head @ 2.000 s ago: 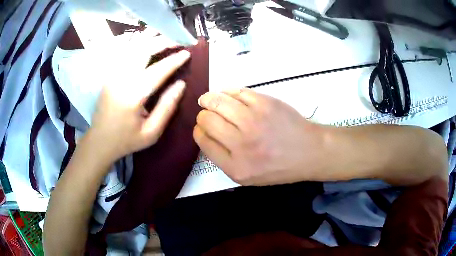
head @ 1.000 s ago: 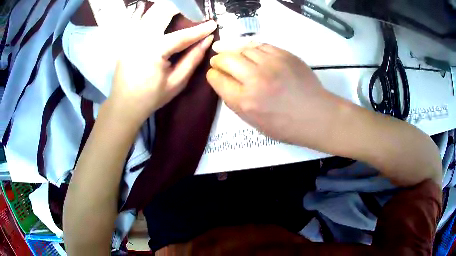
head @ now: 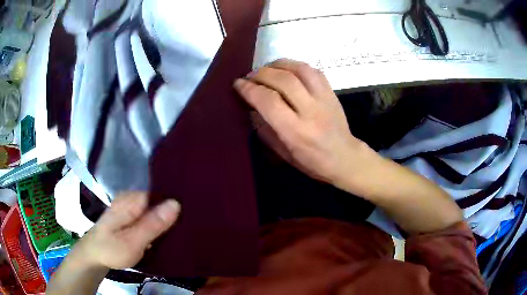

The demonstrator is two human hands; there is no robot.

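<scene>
The maroon panel (head: 208, 155) hangs from the table's front edge down towards my lap, spread flat. The pale grey-blue body fabric (head: 179, 63) with dark bands lies joined along its left side. My left hand (head: 136, 227) holds the panel's lower left edge, thumb on top, fingers partly hidden. My right hand (head: 300, 112) is at the panel's right edge near the table edge, its fingertips pinching the cloth edge.
Black-handled shears (head: 425, 29) lie on the white table (head: 358, 52) at top right. A banded garment heap (head: 462, 155) hangs at right below the table. Green (head: 43, 201) and red (head: 20, 248) baskets stand at lower left. The needle area is out of view.
The view has shifted down and right. My left hand has moved from near the needle to the panel's lower part. The panel now lies wider across my lap; my right hand is nearer the table edge.
</scene>
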